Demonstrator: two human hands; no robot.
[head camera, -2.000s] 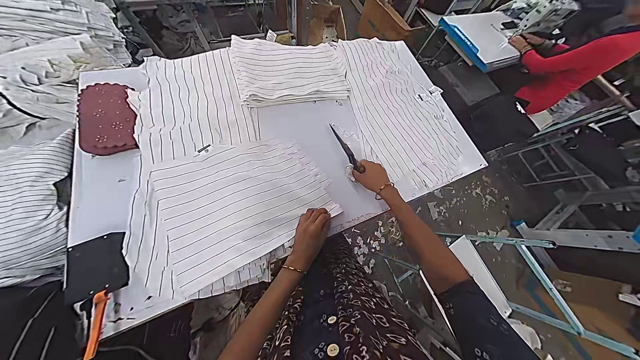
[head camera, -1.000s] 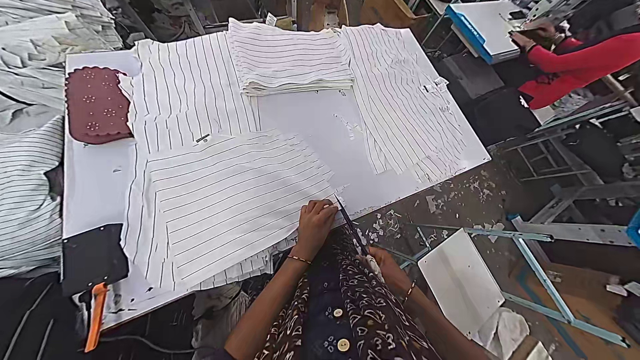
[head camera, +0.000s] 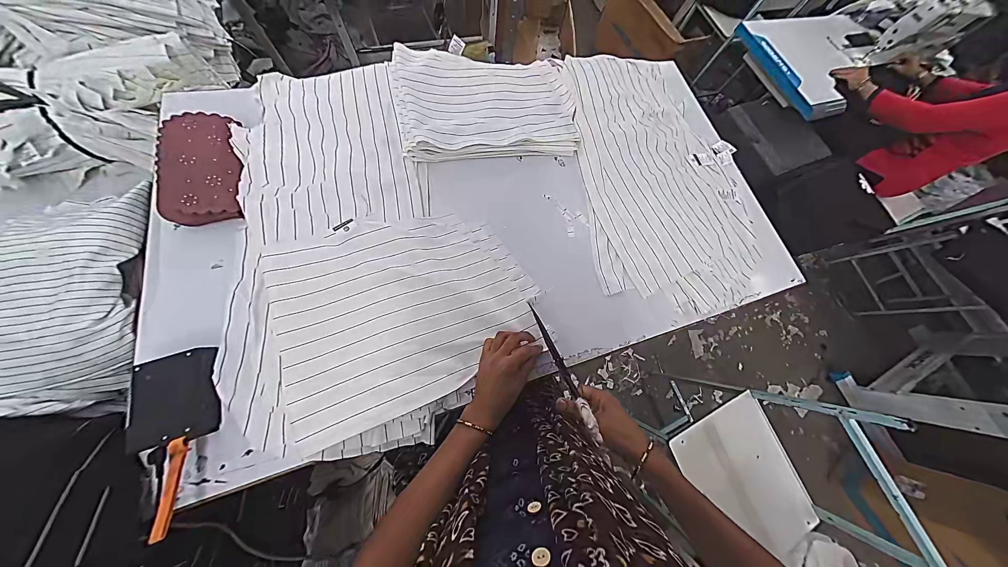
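Note:
My left hand (head camera: 504, 370) pinches the lower right corner of a stack of striped white fabric panels (head camera: 386, 315) on the white table (head camera: 512, 213). In my right hand (head camera: 606, 417) is a pair of dark scissors (head camera: 555, 346), its handles wrapped in white cloth. The blades point up and left, along the fabric's right edge beside my left fingers; whether they are parted is hard to tell. A folded striped stack (head camera: 488, 102) lies at the table's far edge, with more striped panels to its left (head camera: 331, 142) and right (head camera: 661, 173).
A maroon scalloped piece (head camera: 199, 168) and a black pad (head camera: 173, 394) with an orange-handled tool (head camera: 168, 492) lie at the left. Striped fabric heaps (head camera: 63, 299) stand beyond. A co-worker in red sleeves (head camera: 937, 118) works at the upper right. A metal frame (head camera: 874, 457) stands at the lower right.
My right hand with the scissors has come from over the table down to its near edge, beside my left hand. My left hand stays at the fabric's corner.

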